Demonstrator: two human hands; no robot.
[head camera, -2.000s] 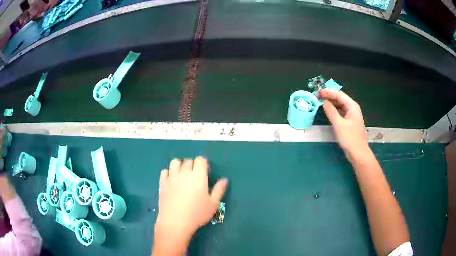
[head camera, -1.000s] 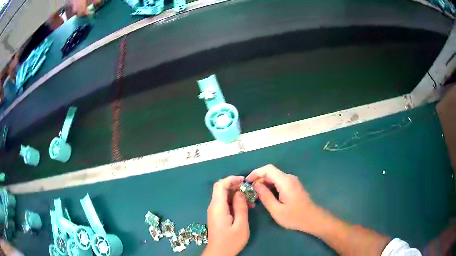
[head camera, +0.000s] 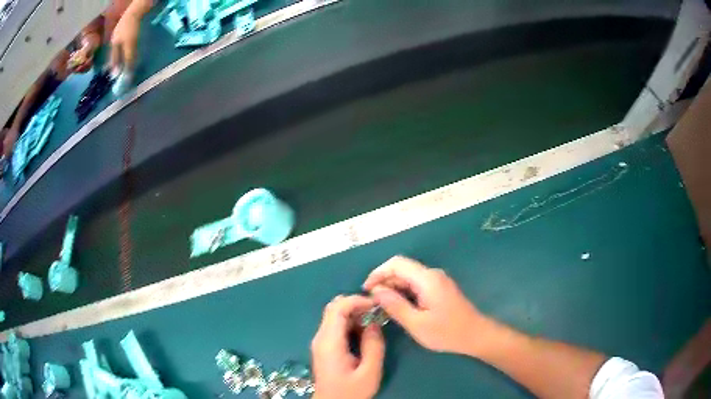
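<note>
A small green and silver circuit board (head camera: 374, 316) is held between my two hands above the bench, partly hidden by the fingers. My left hand (head camera: 348, 347) grips it from the left. My right hand (head camera: 425, 305) has its fingertips at the board's upper right edge. A pile of circuit boards (head camera: 261, 379) lies on the bench just left of my left hand. A turquoise fan body (head camera: 265, 217) lies on the belt near the rail, its handle pointing left, with a small blurred piece on the handle.
The dark green conveyor belt (head camera: 405, 132) runs behind a pale edge rail (head camera: 436, 201). Turquoise fan bodies (head camera: 140, 380) lie at the lower left, smaller ones on the belt's left. Other people's hands (head camera: 125, 39) and loose turquoise strips (head camera: 204, 19) are on the far bench. A brown panel (head camera: 694, 167) stands right.
My right hand has left the fan body on the belt and joined my left hand at a board. That fan body has moved left and turned. The view has tilted and shifted right.
</note>
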